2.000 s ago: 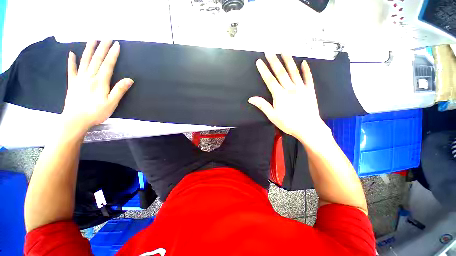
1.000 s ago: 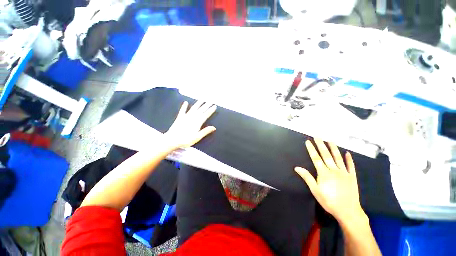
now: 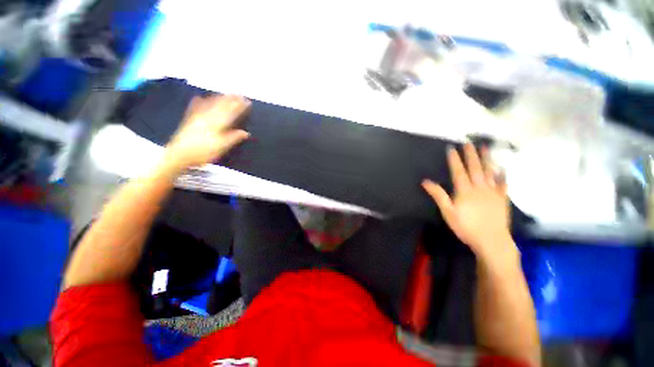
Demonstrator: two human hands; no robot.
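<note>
A long black fabric panel point(image 3: 323, 154) lies across the front of the white machine table point(image 3: 287, 54), partly over its front edge. My left hand point(image 3: 209, 130) rests on the panel's left part, blurred, palm down, with the fingers closer together and the thumb apart. My right hand point(image 3: 477, 197) lies flat on the panel's right part with its fingers spread. Neither hand visibly grips the cloth. The presser foot area beyond my right hand is too blurred to make out.
The white sewing machine point(image 3: 559, 115) stands at the right, with a blurred red and dark object point(image 3: 398, 57) left of it. A blue crate point(image 3: 584, 287) is below the table at the right, another blue crate point(image 3: 32, 265) at the left. Black cloth hangs below the table at left.
The view has swung and shifted, so the table sits higher than a second ago. My left hand's fingers look less spread. My right hand stays flat on the panel.
</note>
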